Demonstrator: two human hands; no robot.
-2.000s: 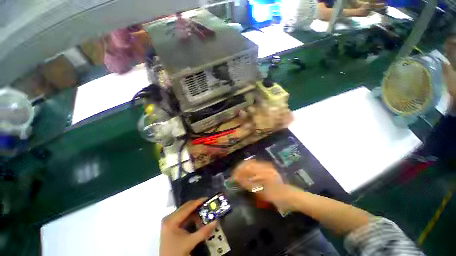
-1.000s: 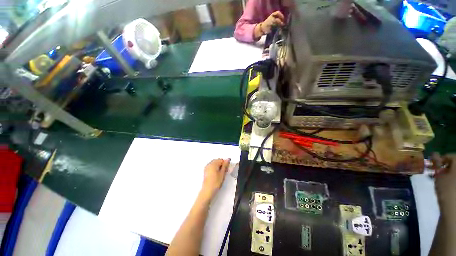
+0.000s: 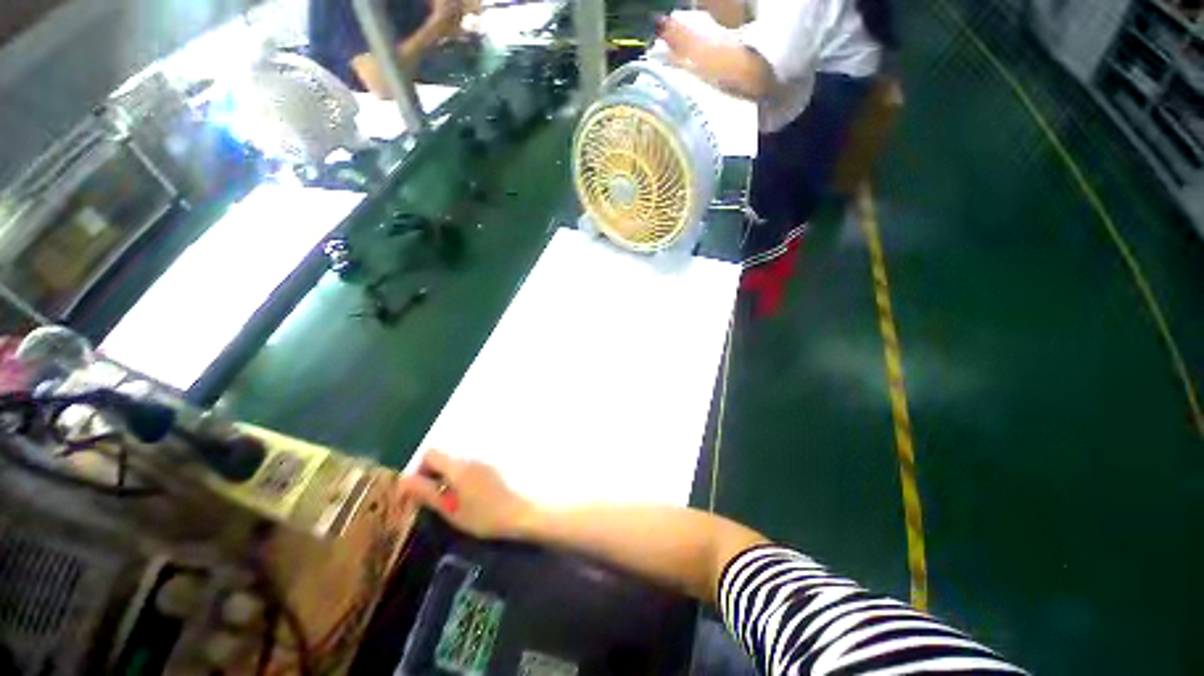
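My right hand [image 3: 465, 494] reaches in from the lower right in a striped sleeve. It rests at the corner between the wooden base [image 3: 374, 548] and the white sheet [image 3: 594, 376]. A small red thing shows at its fingers; I cannot tell whether the hand holds it. The black test board [image 3: 581, 610] lies below the forearm, with a small green board [image 3: 470, 631] under a clear cover at its left. My left hand is out of the picture.
The grey bench instrument [image 3: 60, 581] and black cables [image 3: 132, 412] fill the lower left. A fan [image 3: 643, 172] stands at the sheet's far end. A person [image 3: 805, 93] stands behind it. Another person [image 3: 383, 40] sits across the green bench.
The view has swung to the right. My left hand has left the picture. My right hand, at the right edge before, now shows near the wooden base's end.
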